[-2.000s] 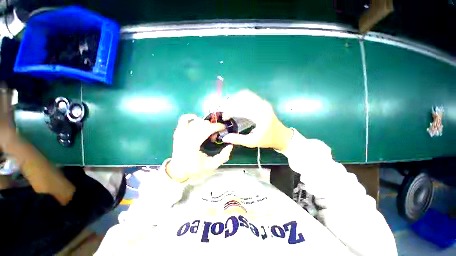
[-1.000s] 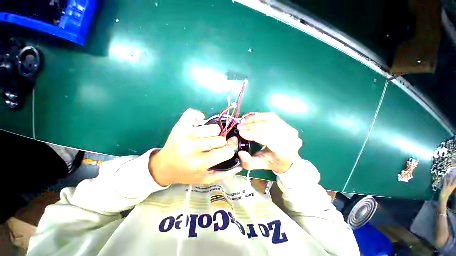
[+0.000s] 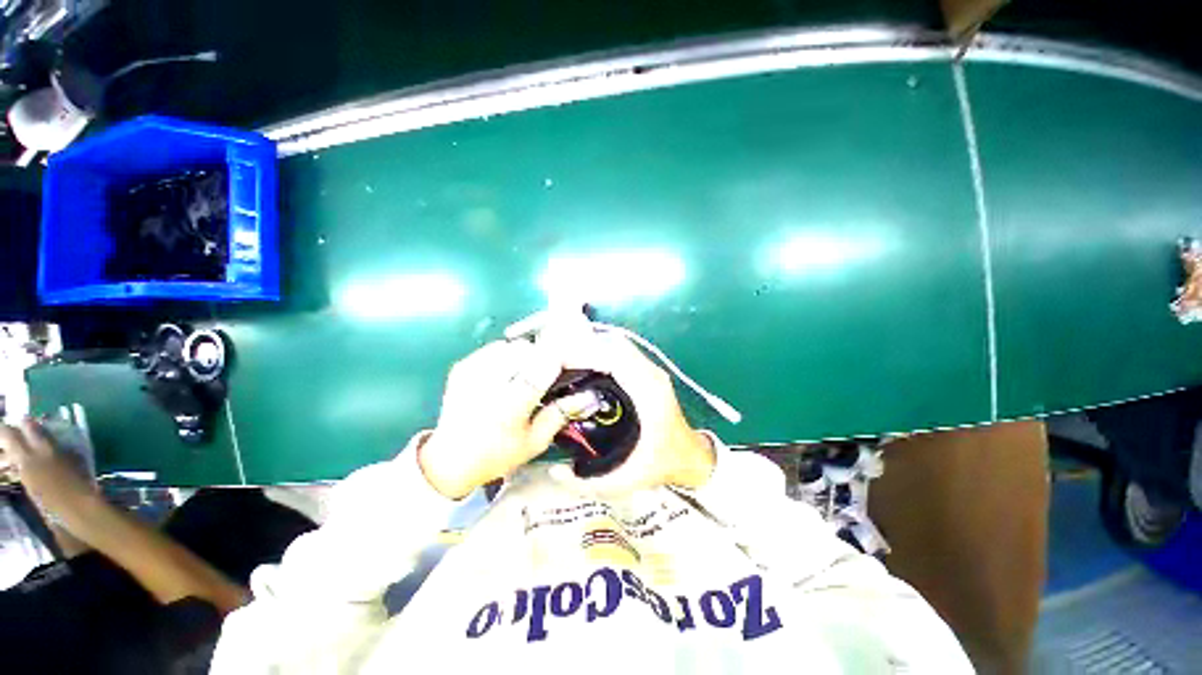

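A round black ball head [image 3: 609,433] is held just above the green bench [image 3: 817,158], near its front edge. Its open inside faces up and shows a red wire and a yellow ring-like part. My right hand [image 3: 659,419] wraps round its right side. My left hand [image 3: 488,411] holds its left side, with fingertips at the opening. A white part [image 3: 570,324], likely the bracket housing, sticks out above the hands, and its white tail cable [image 3: 692,379] lies out to the right. The hands hide most of the housing.
A blue bin [image 3: 251,218] with small black parts stands at the left. Black round rings [image 3: 204,353] cluster below it. A small coppery bunch [image 3: 1190,280] lies at the far right. Another person's arm [image 3: 119,538] reaches in at the lower left. A white housing [image 3: 50,116] sits at the upper left.
The ball head has turned in my hands; the red wires that stuck out above it now show only inside. The white part and its tail cable have come into sight. The view has swung back left.
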